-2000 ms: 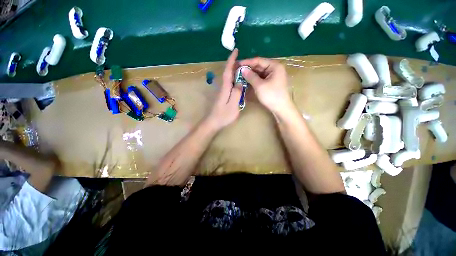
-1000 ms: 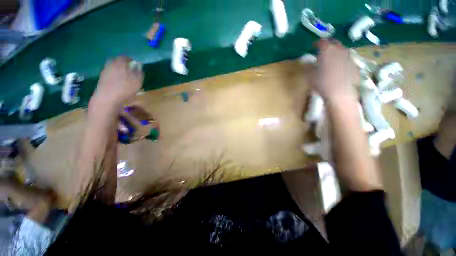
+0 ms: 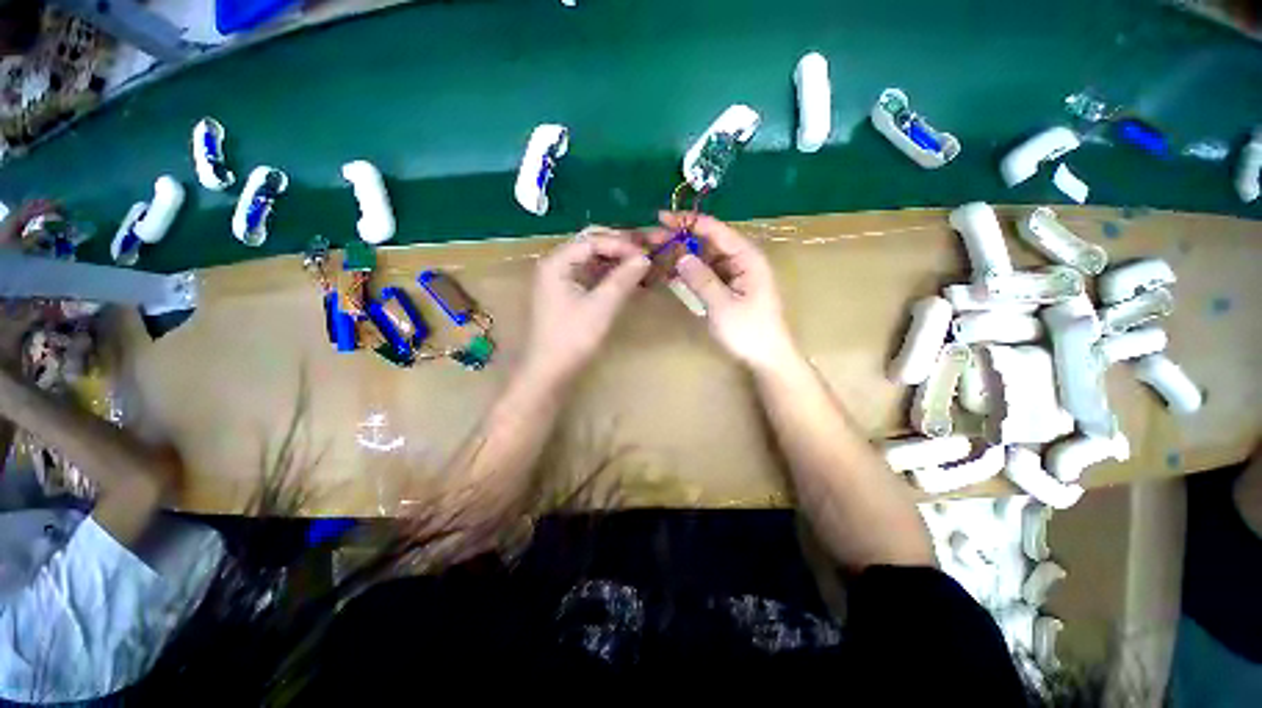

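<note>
My left hand [image 3: 584, 302] and my right hand [image 3: 734, 293] meet at the bench's far edge. Their fingertips pinch a small blue battery [image 3: 678, 246], mostly covered by the fingers. Thin red and orange wires [image 3: 692, 201] run up from it to a green circuit board [image 3: 713, 158], which overlaps a white housing [image 3: 742, 125] at the belt's near side. Whether the board rests on that housing is unclear. A pale white piece [image 3: 687, 296] shows under my right fingers. It looks like part of a housing, mostly hidden.
Battery-and-board sets [image 3: 395, 318] lie left on the cardboard-covered bench [image 3: 263, 415]. White housings [image 3: 1027, 394] are heaped right, above a carton [image 3: 1107, 581] of white shells. Several housings, some with blue inside, lie on the green belt [image 3: 623, 83]. Another person's arm [image 3: 90, 443] is at left.
My left hand has come in from the belt's left side and my right from the housing heap. They now hold the wired battery. A white housing lies where my left hand was. The view has shifted.
</note>
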